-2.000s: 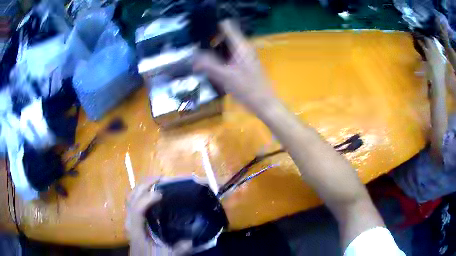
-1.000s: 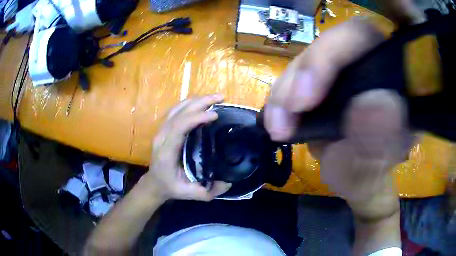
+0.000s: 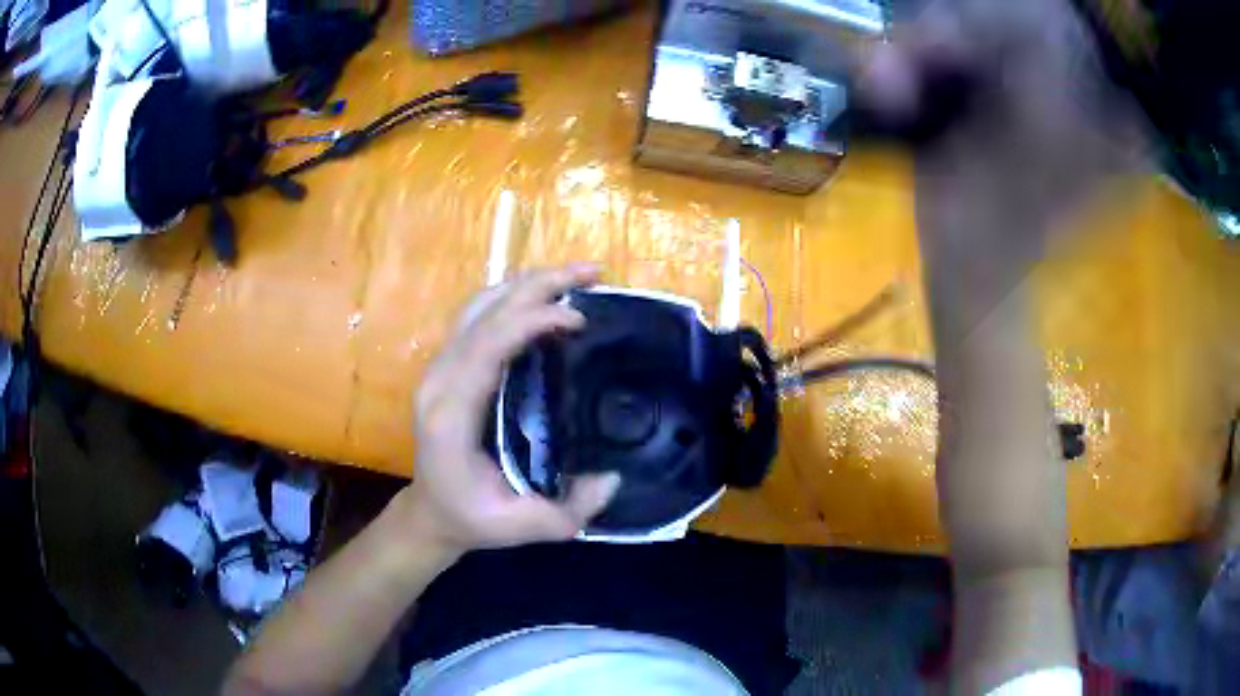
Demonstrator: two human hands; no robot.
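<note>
A white camera housing with a black bowl-shaped inside (image 3: 632, 408) is at the bench's near edge, open side up. My left hand (image 3: 496, 408) grips its left side, thumb over the rim. A black looped part (image 3: 755, 408) sits on its right side, and a black cable (image 3: 870, 364) runs right, passing behind my right forearm. Two white antennas (image 3: 732, 272) point away from the housing. My right hand (image 3: 1000, 109) is blurred at the upper right, around the dark power driver (image 3: 911, 106), whose tip end is beside the screw feeder (image 3: 748, 102).
Part-built cameras (image 3: 136, 157) lie at the left with black pigtails (image 3: 408, 112) on the orange bench (image 3: 340, 272). A bluish-grey box or bag (image 3: 490, 16) is at the top edge. White parts (image 3: 259, 524) are below the bench at lower left.
My right hand and the driver have moved from over the housing up to the feeder at the upper right. My left hand still holds the housing in nearly the same place.
</note>
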